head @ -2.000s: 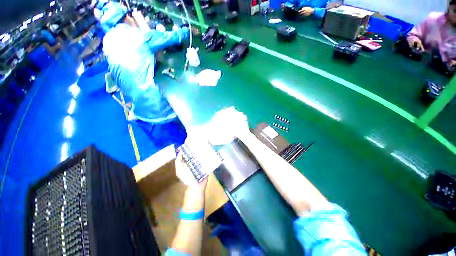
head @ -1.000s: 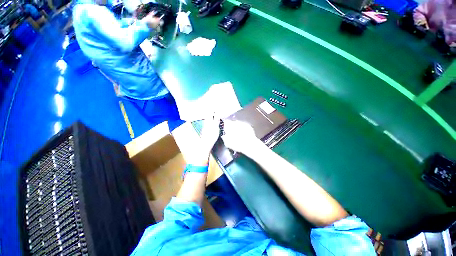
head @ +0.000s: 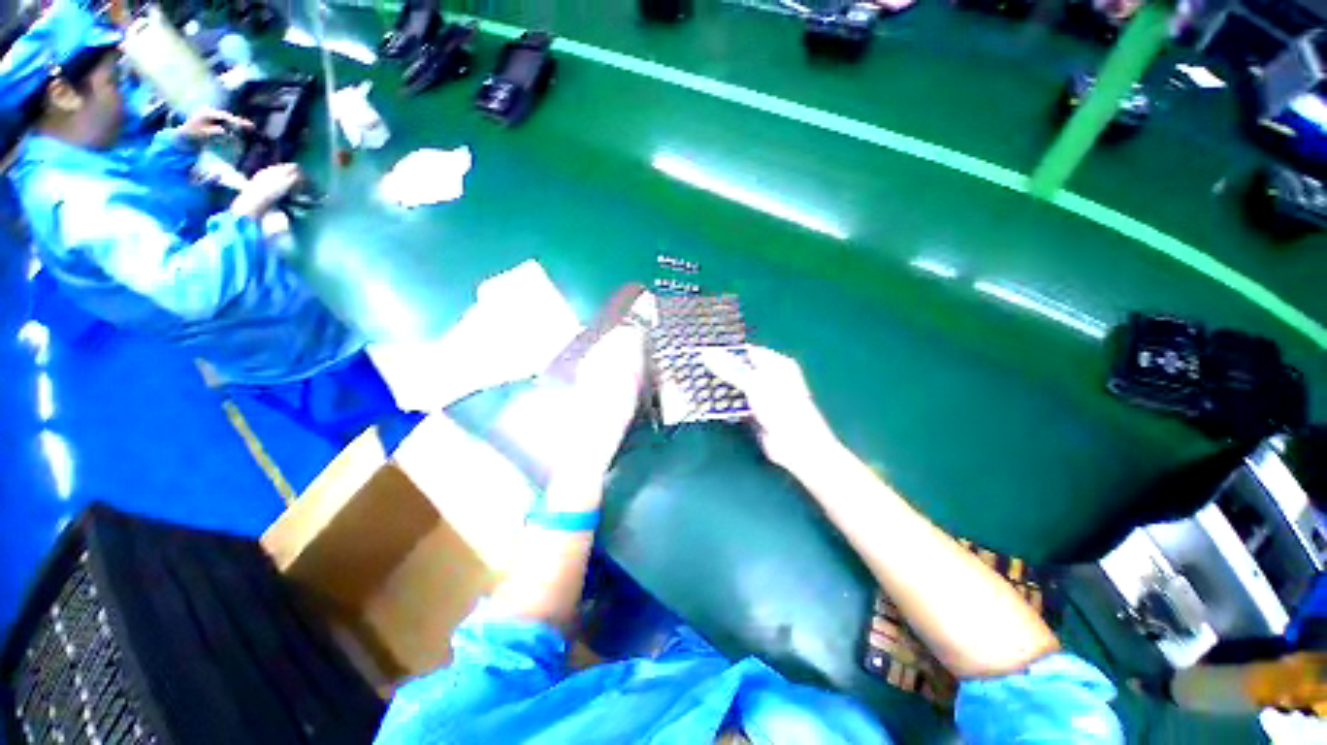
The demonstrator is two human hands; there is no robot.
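Observation:
Several dark and silvery component rows [head: 702,338] lie side by side in a flat block on the green bench, between my hands. My left hand [head: 600,400], overexposed and with a light blue wrist strap [head: 562,517], is at the block's left edge; its grip is unclear. My right hand [head: 771,400] has its fingers on the block's lower right edge. A brown flat case [head: 594,347] shows partly behind my left hand. Two short separate component strips [head: 677,265] lie just beyond the block.
An open cardboard box [head: 415,560] and a black tray stack [head: 189,640] are at lower left. A fixture [head: 905,652], screw feeder [head: 1201,542] and orange screwdriver [head: 1288,681] are at lower right. Black devices [head: 1164,361] stand at right. A person [head: 160,269] works at left.
The view has swung right. My hands have moved apart, with the block of component rows now showing between them on the bench. The fixture and screw feeder have come into view.

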